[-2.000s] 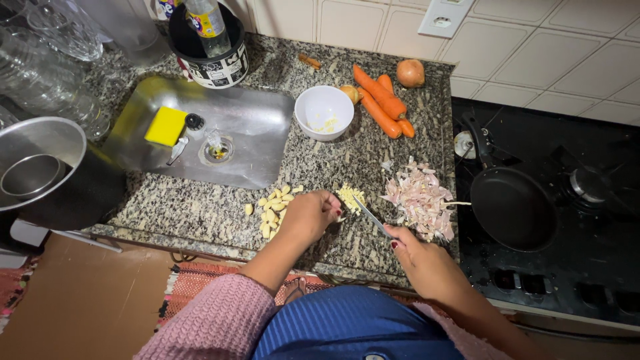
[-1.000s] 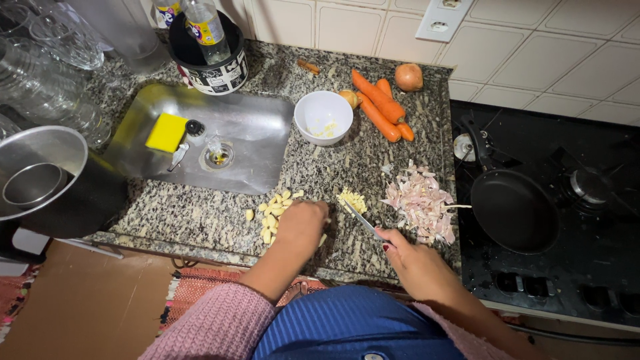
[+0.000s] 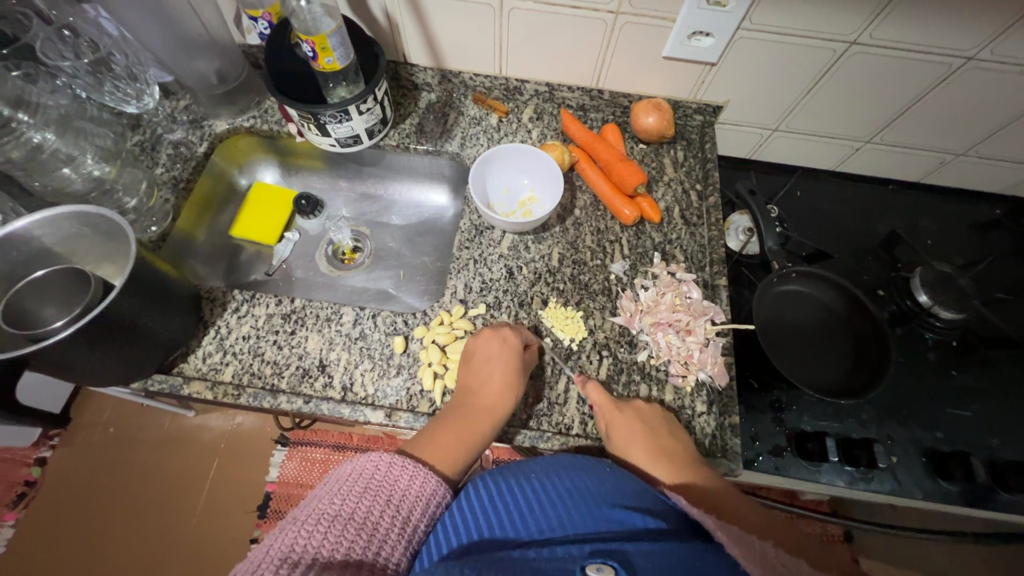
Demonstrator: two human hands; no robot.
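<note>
My right hand is closed round the handle of a small knife, whose blade points up and left to the fingertips of my left hand. The left fingers are curled at the blade; whatever they pinch is hidden. Peeled garlic cloves lie in a loose heap just left of that hand, on the granite countertop. Chopped garlic forms a small pile above the knife. Further right is a heap of garlic skins.
Behind the garlic stand a white bowl with bits inside, carrots and an onion. At left are a steel sink with a yellow sponge and a large pot. A frying pan rests on the black stove.
The knife blade has moved left, from the chopped garlic to my left fingertips. My left hand has shifted from the cloves towards the blade.
</note>
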